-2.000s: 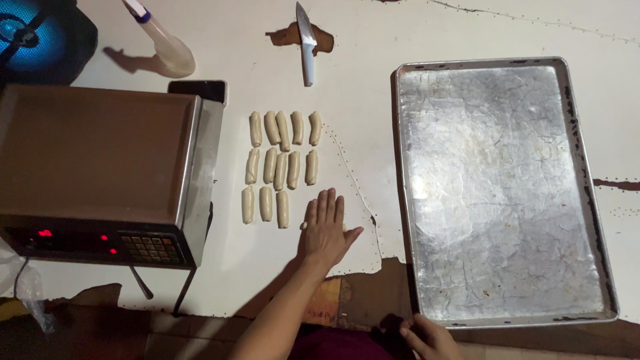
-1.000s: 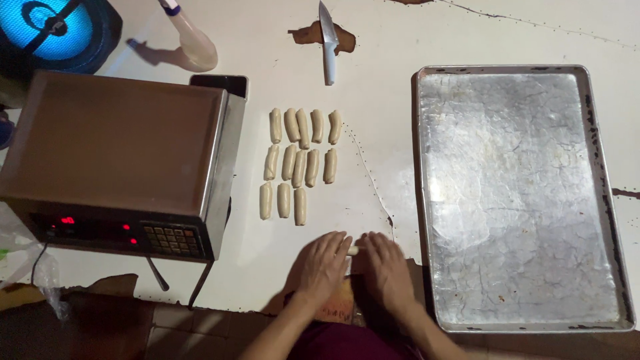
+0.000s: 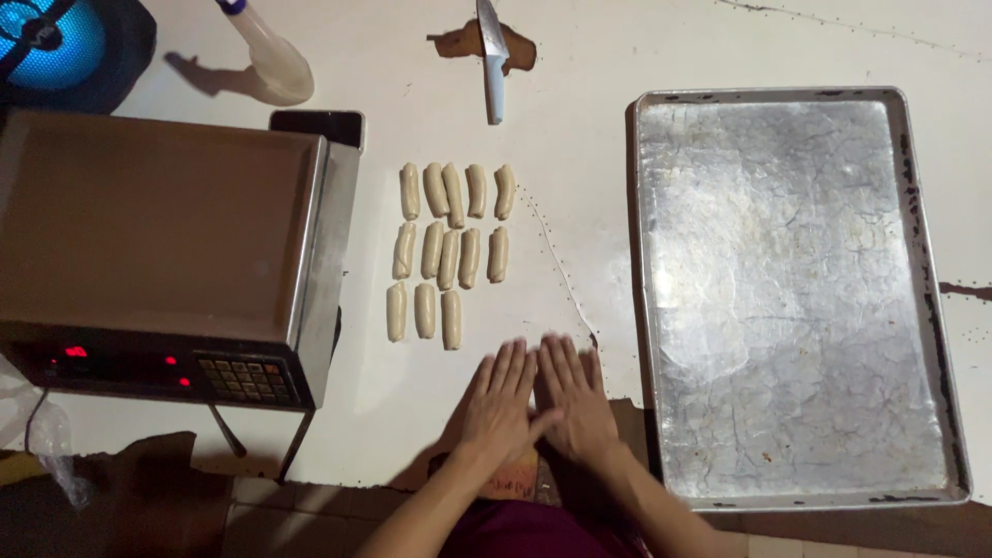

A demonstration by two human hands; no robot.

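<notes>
My left hand [image 3: 500, 399] and my right hand [image 3: 573, 399] lie flat side by side near the front edge of the white table [image 3: 387, 434], palms down with fingers pointing away from me. Whatever may be beneath the palms is hidden. Beyond my left hand, several short dough rolls [image 3: 452, 320] lie in three rows, some touching each other. A knife with a pale blue handle [image 3: 496, 87] rests farther back, across a brown worn patch. To the right of my right hand is a large metal baking tray [image 3: 790, 294] with nothing on it.
A digital scale [image 3: 147, 232] with red lit digits fills the left side, a phone [image 3: 318, 128] behind it. Farther back are a bottle [image 3: 279, 70] and a blue-lit speaker [image 3: 54, 46]. A clear plastic bag [image 3: 58, 449] hangs over the front left edge.
My right hand came from the tray's near edge to beside my left hand. Between one second ago and now, both hands have straightened forward, and the small dough piece seen between them is out of sight.
</notes>
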